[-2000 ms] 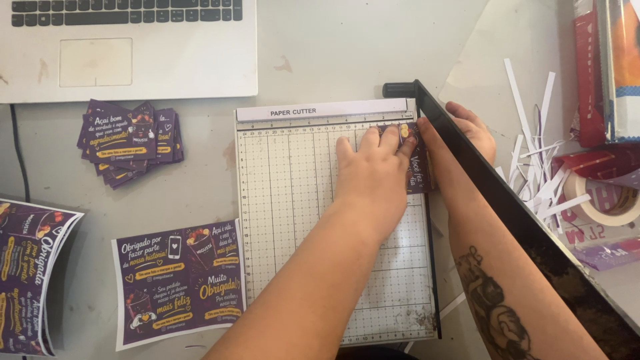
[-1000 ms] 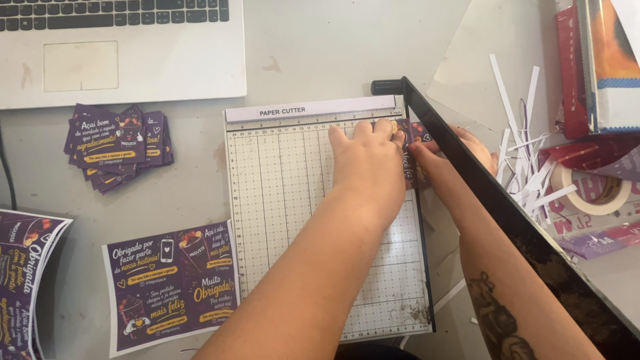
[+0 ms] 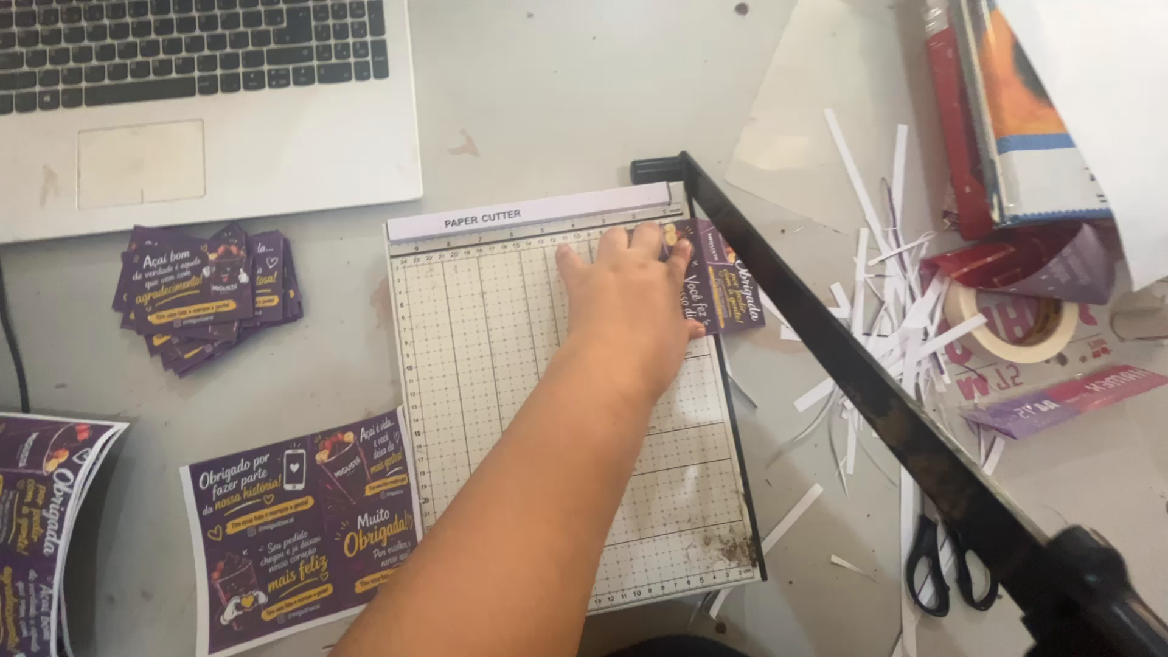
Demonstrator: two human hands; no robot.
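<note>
My left hand (image 3: 630, 306) lies flat with spread fingers on the guillotine paper cutter's gridded bed (image 3: 493, 365), near its top right. Its fingers press on a printed purple card strip (image 3: 721, 283) that sticks out past the bed's right edge, under the raised black blade arm (image 3: 821, 333). The arm slants to its handle (image 3: 1095, 584) at the lower right. My right hand is out of view. A pile of small cut purple cards (image 3: 196, 287) lies left of the cutter, and a printed sheet (image 3: 301, 538) sits against its lower left edge.
A laptop (image 3: 392, 146) stands at the upper left, with curved printed sheets (image 3: 55, 529) below. To the right lie white paper offcuts (image 3: 876, 347), a roll of tape (image 3: 1049, 338), black-handled scissors (image 3: 931, 566) and packaged goods (image 3: 1031, 137). A loose white sheet (image 3: 1113, 109) hangs at the upper right.
My right hand, earlier at the strip beside the left one, has left the view. The left hand stays on the strip. More of the strip now shows past the bed's edge.
</note>
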